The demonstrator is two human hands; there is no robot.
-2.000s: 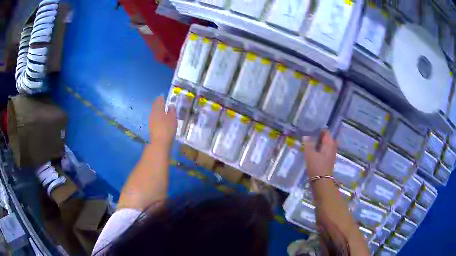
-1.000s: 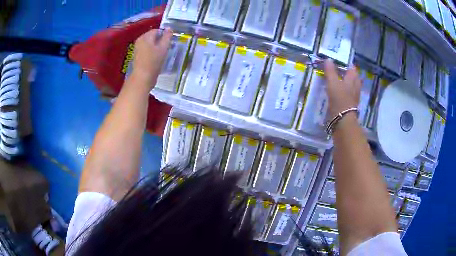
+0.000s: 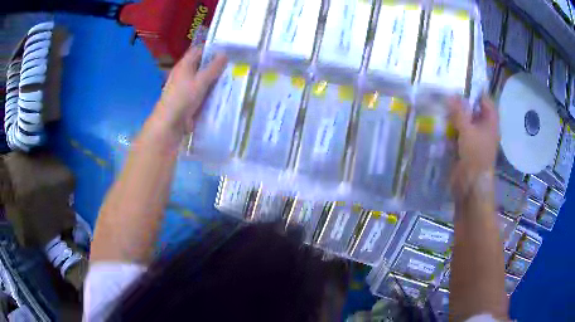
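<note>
A clear blister tray (image 3: 271, 173) with two rows of silver-grey pouch cells (image 3: 325, 135), with yellow tabs at their ends, is held up in front of me and looks slightly blurred. My left hand (image 3: 186, 91) grips its left edge, and my right hand (image 3: 476, 135) grips its right edge. Another tray of cells (image 3: 340, 226) shows below it, partly hidden by the held tray and my head. A white tape roll (image 3: 531, 122) lies on the trays to the right.
More trays of cells (image 3: 432, 236) stand at the lower right. A red pallet jack (image 3: 165, 25) with a black handle is at the upper left. Curved white housings (image 3: 34, 88) and a brown carton (image 3: 38, 195) are on the left, by the blue floor (image 3: 101, 107).
My hands have moved from a lower tray to the upper one. That tray has since risen and looks larger, covering more of the stack. The pallet jack has come into view.
</note>
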